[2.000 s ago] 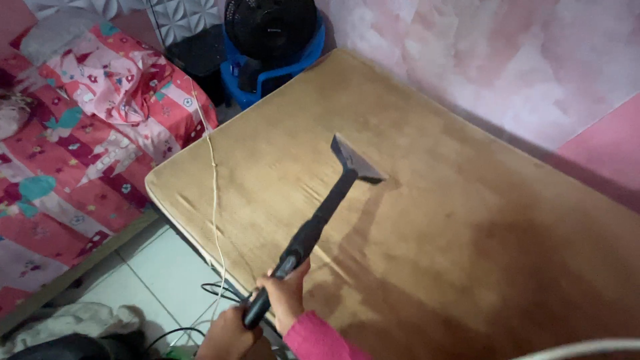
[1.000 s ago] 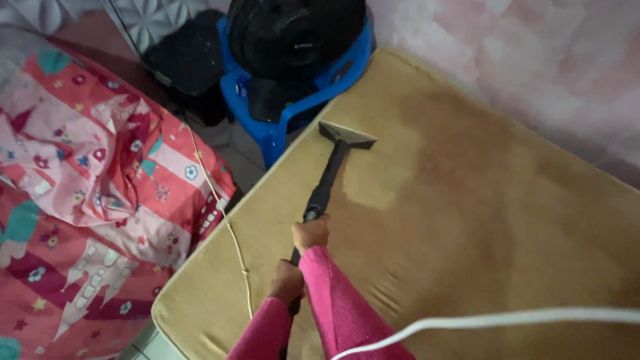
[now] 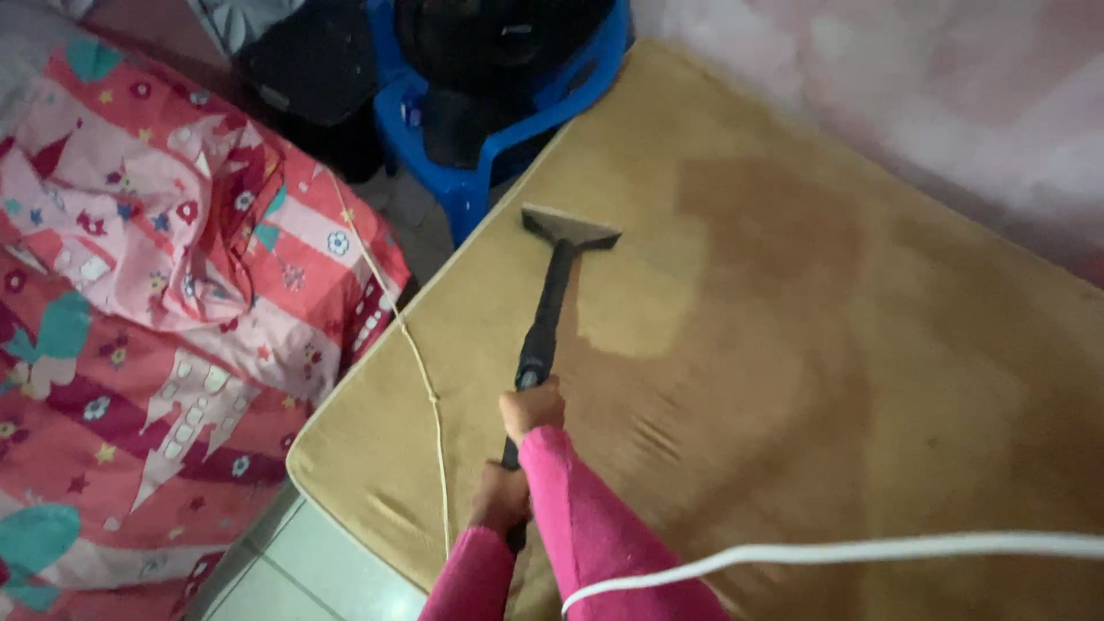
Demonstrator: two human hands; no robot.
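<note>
A black extraction wand (image 3: 545, 319) with a wide flat nozzle head (image 3: 571, 229) lies across a tan mattress (image 3: 638, 129), its head on the fabric near the mattress's left edge. Around its shaft my right hand (image 3: 532, 409) is closed, just below the joint of the handle. Lower on the same handle my left hand (image 3: 500, 498) grips it, partly hidden by the right sleeve. Both sleeves are pink. Darker, damp-looking patches (image 3: 768, 216) cover much of the fabric, with a lighter patch (image 3: 634, 302) right of the shaft.
At left is a bed with a pink printed cover (image 3: 198, 405). A blue plastic chair (image 3: 444, 177) holding a black object (image 3: 500, 52) stands behind the mattress. A thin cord (image 3: 423, 366) crosses the mattress corner; a white cable (image 3: 776, 552) passes over my right sleeve.
Both hands remain on the wand. Since the last earlier frame, its head has moved toward me along the mattress. The view has shifted since the first frame.
</note>
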